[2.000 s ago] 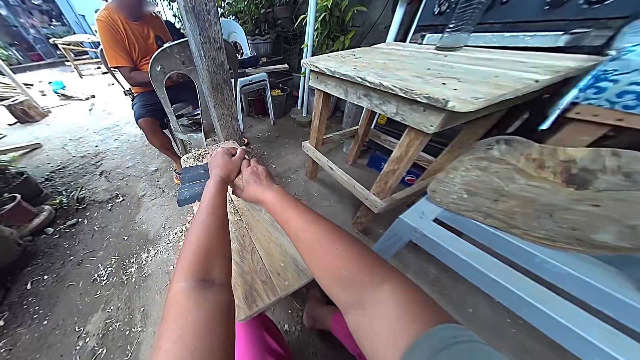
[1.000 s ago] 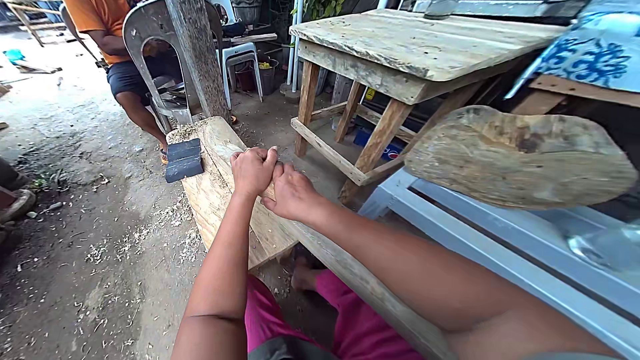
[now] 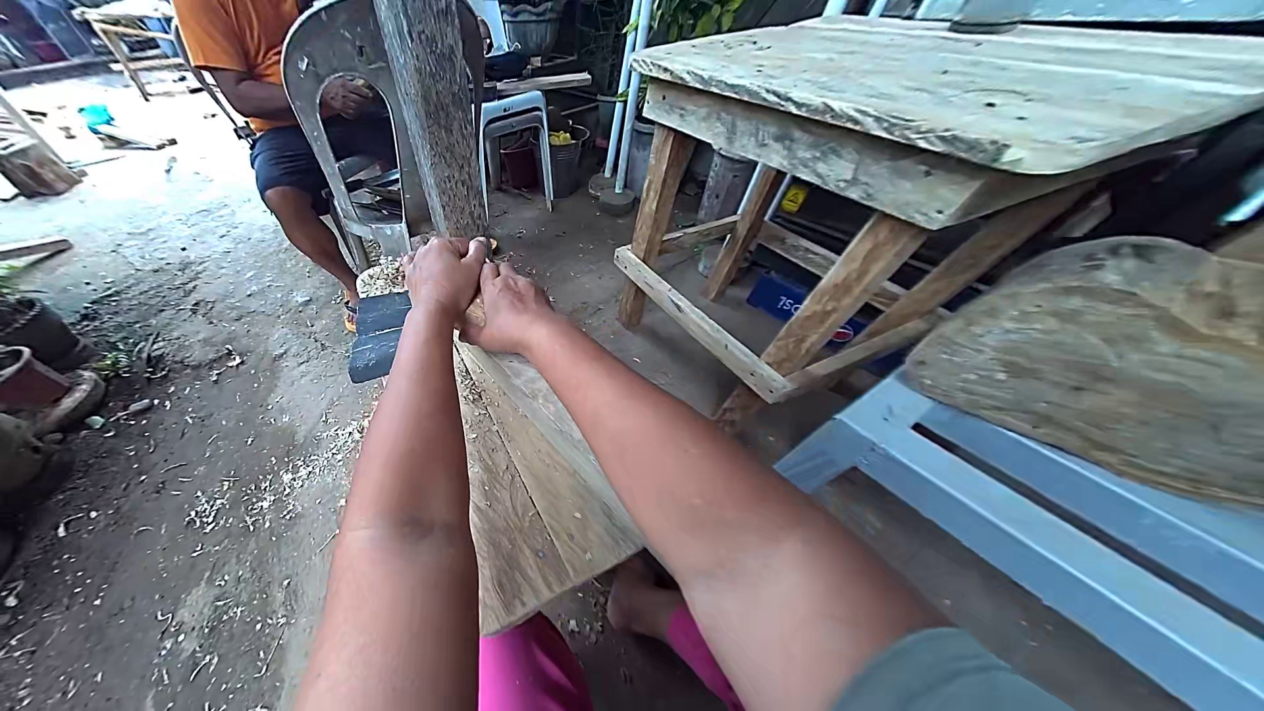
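Observation:
Close together at the far end of a wooden board (image 3: 509, 484), my left hand (image 3: 444, 276) and my right hand (image 3: 509, 308) are curled around a small brown wooden piece (image 3: 475, 314). Its kind cannot be told, as my fingers hide most of it. The board runs from above my knees toward a weathered wooden post (image 3: 434, 118). Just left of my left hand lies a dark, flat, ridged piece (image 3: 377, 338). Pale wood shavings (image 3: 383, 277) sit on the far end, beyond that dark piece.
A person in an orange shirt (image 3: 232, 39) sits beyond a grey plastic chair (image 3: 306, 64) by the post. At right stand a rough wooden table (image 3: 889, 99) and a pale blue-grey bench (image 3: 987, 513) bearing a wooden slab (image 3: 1096, 365). Shavings litter the ground; pots (image 3: 30, 380) stand left.
Since one second ago, both hands have moved together away from me along the board, to its far end near the post. The view has also shifted.

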